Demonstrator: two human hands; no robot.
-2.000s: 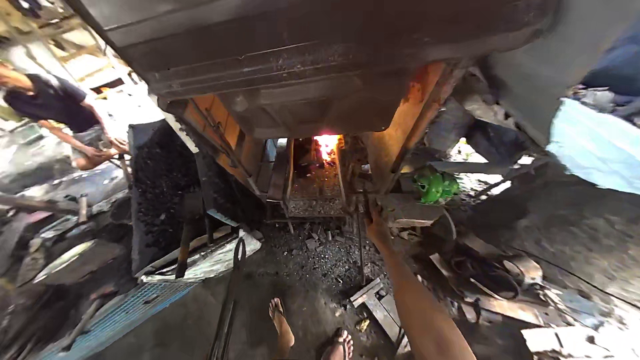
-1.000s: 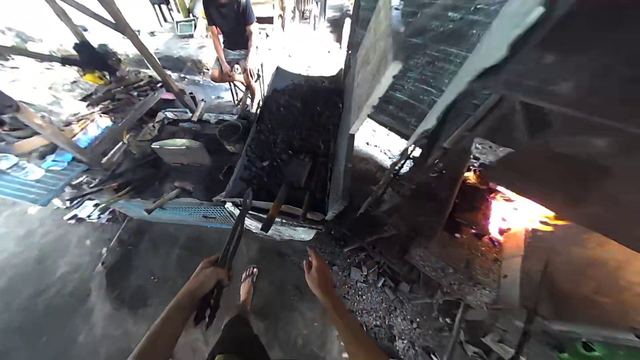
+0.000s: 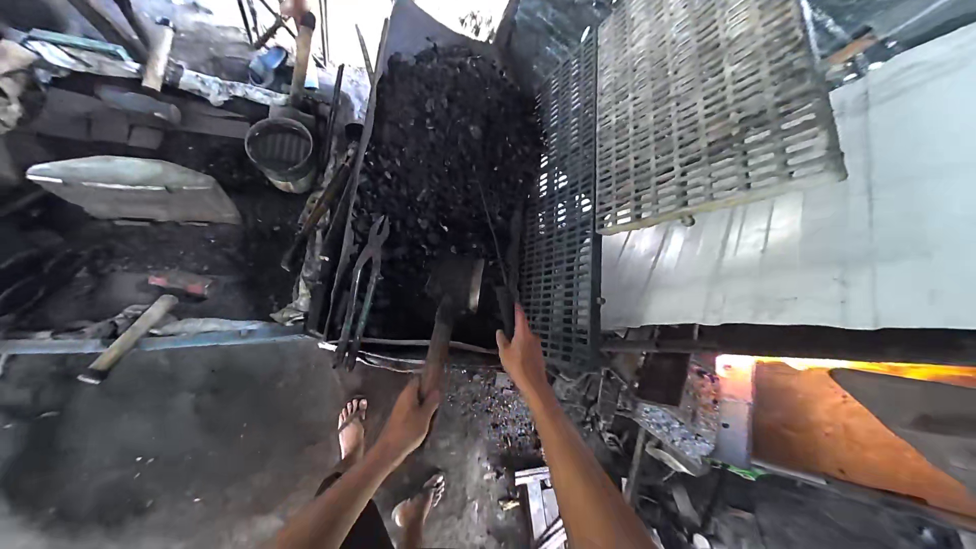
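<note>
My left hand (image 3: 412, 415) is closed around the wooden handle of a dark, broad-headed tool (image 3: 455, 282), whose head rests at the near end of a bin of charcoal (image 3: 457, 145). My right hand (image 3: 522, 347) grips the dark handle of a second tool (image 3: 505, 305); a thin rod seems to run up from it over the charcoal. A pair of metal tongs (image 3: 362, 290) leans on the bin's near left corner, left of the broad-headed tool, with no hand on it.
A hammer (image 3: 133, 335) lies at left on the edge of a work area, near a bucket (image 3: 280, 149) and a curved metal plate (image 3: 137, 187). Plastic grating (image 3: 709, 114) and a pale sheet (image 3: 877, 198) stand right of the bin. Fire glows at the forge (image 3: 736, 366), lower right.
My left hand held the tongs a second ago; those now rest on the bin, and it holds the broad-headed tool. My right hand, empty then, has taken hold of a dark handle.
</note>
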